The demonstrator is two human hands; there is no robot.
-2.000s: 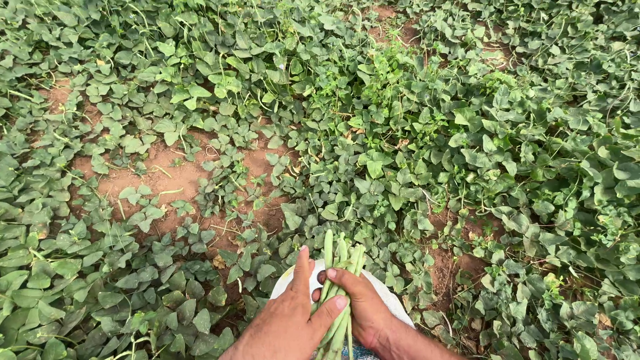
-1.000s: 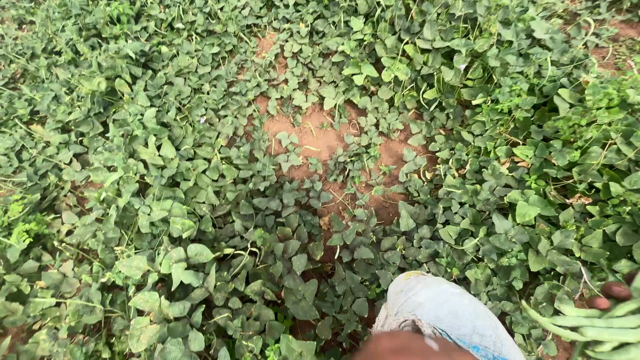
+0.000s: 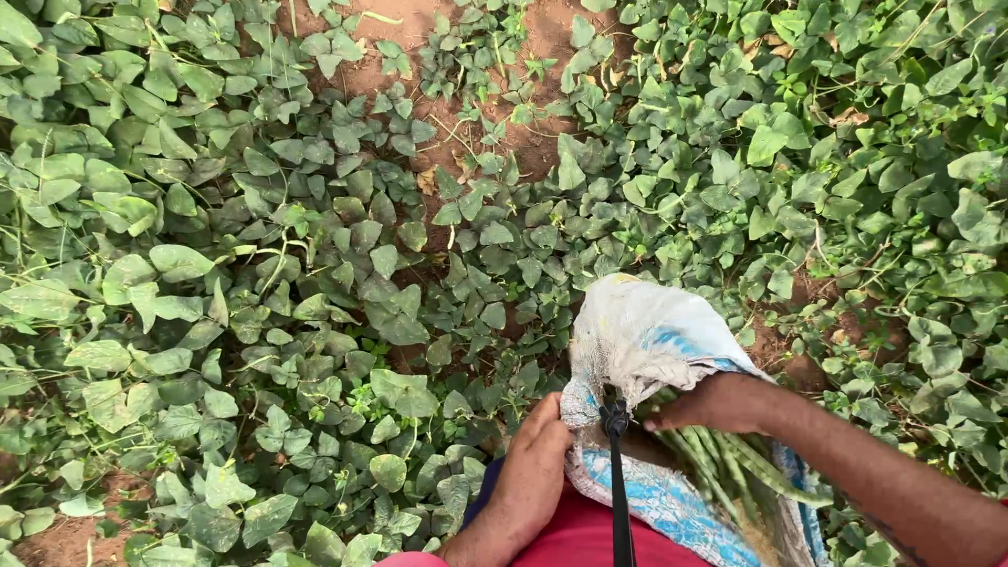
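Note:
A white and blue woven plastic sack hangs at my waist, its mouth spread and a black strap knotted to its rim. My left hand grips the sack's edge on the left side. Inside the mouth, my right hand is at a bunch of long green bean pods; its fingers are partly hidden by the sack and the pods. Several pods lie across the opening, and one sticks out past the right rim.
Low, leafy bean plants spread all around. Reddish bare soil shows between them at the top, with more soil at the lower left. A few pods hang among the leaves.
Two seconds ago both hands were together at the pods over the sack. Now my left hand holds the sack's edge, and my right hand is in its mouth with pods. The view has shifted.

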